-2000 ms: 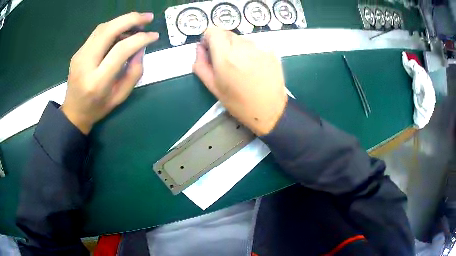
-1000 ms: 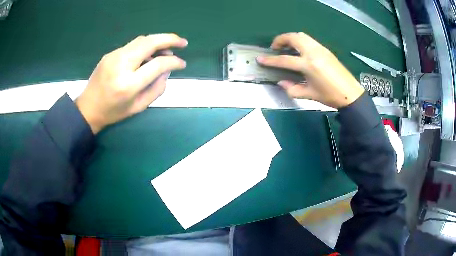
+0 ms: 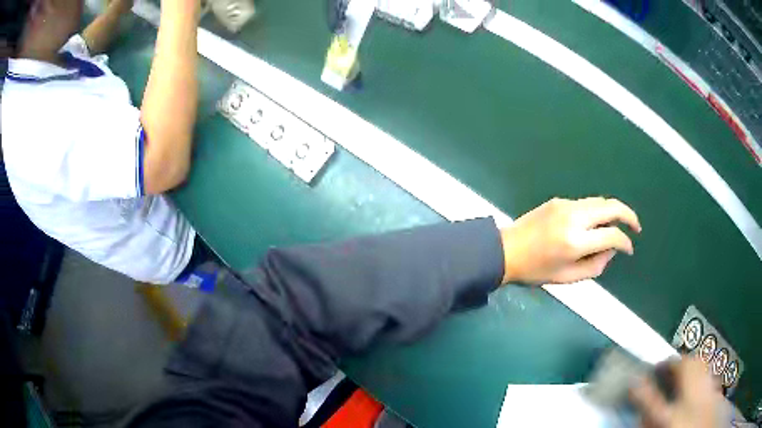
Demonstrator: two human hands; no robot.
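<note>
My left hand [image 3: 572, 242] reaches over the white strip, fingers apart and empty. My right hand [image 3: 689, 397] is blurred and partly cut off at the bottom right. It holds a blurred grey block, which looks like the cover plate [image 3: 614, 380], by its right side. The plate is above or on the white paper sheet [image 3: 539, 408]; contact is unclear. A fixture tray [image 3: 692, 316] with several dark-ringed round parts lies just beyond my right hand, tilted in view.
A co-worker in a white shirt [image 3: 75, 159] is on the left, an arm over the bench. Another fixture tray [image 3: 322, 160] lies near them. A yellow-tipped item [image 3: 341, 63] and clear plastic pieces [image 3: 464, 12] lie at the top. White strips [image 3: 418, 180] cross the green surface.
The view has swung left, bringing in the co-worker. The cover plate, earlier over the tray position beyond the strip, is now by the paper with my right hand. My left hand stays open.
</note>
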